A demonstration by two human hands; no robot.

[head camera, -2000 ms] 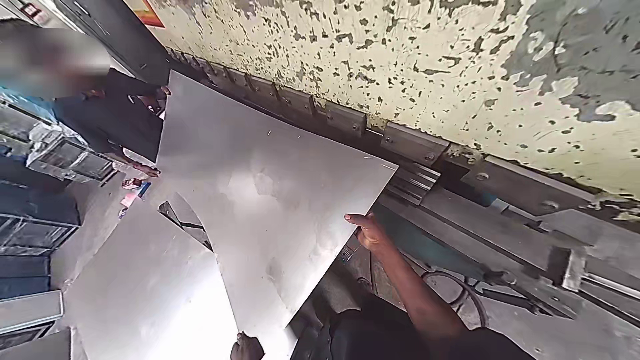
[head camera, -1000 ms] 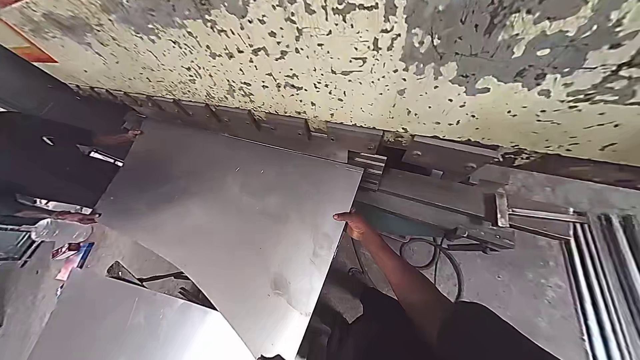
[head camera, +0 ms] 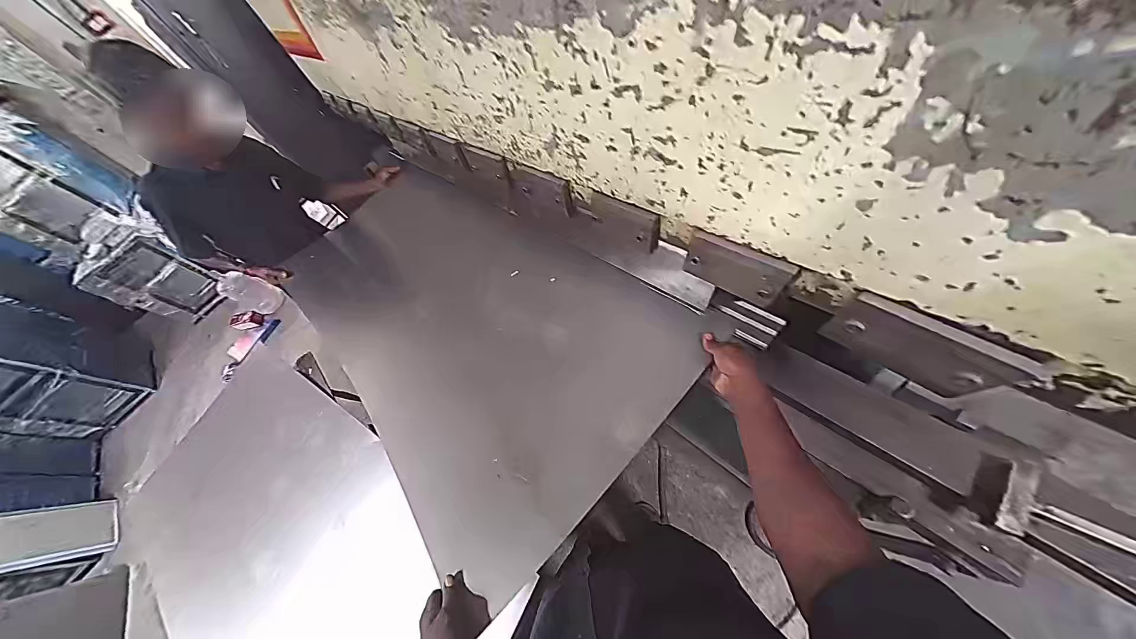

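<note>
A large metal sheet (head camera: 515,355) spans the middle of the view, its far long edge along a row of steel blocks on a machine. My right hand (head camera: 732,366) grips its right corner, thumb on top. At the bottom, my left hand (head camera: 454,607) holds the near edge, its fingers partly hidden. Across from me a person in a dark shirt (head camera: 235,200) has both hands at the sheet's far end. A second metal sheet (head camera: 266,497) lies lower at the left, partly beneath the held one.
The steel blocks (head camera: 741,266) line the machine beside a wall with peeling paint (head camera: 621,106). A long machine bed (head camera: 870,408) extends to the right. Dark framed cabinets (head camera: 62,390) stand at the left. A plastic bottle (head camera: 248,291) and small packets are near the person.
The sheet's far edge sits closer against the steel blocks than two seconds ago. Both my hands stay on the sheet where they show. The view has swung right and back.
</note>
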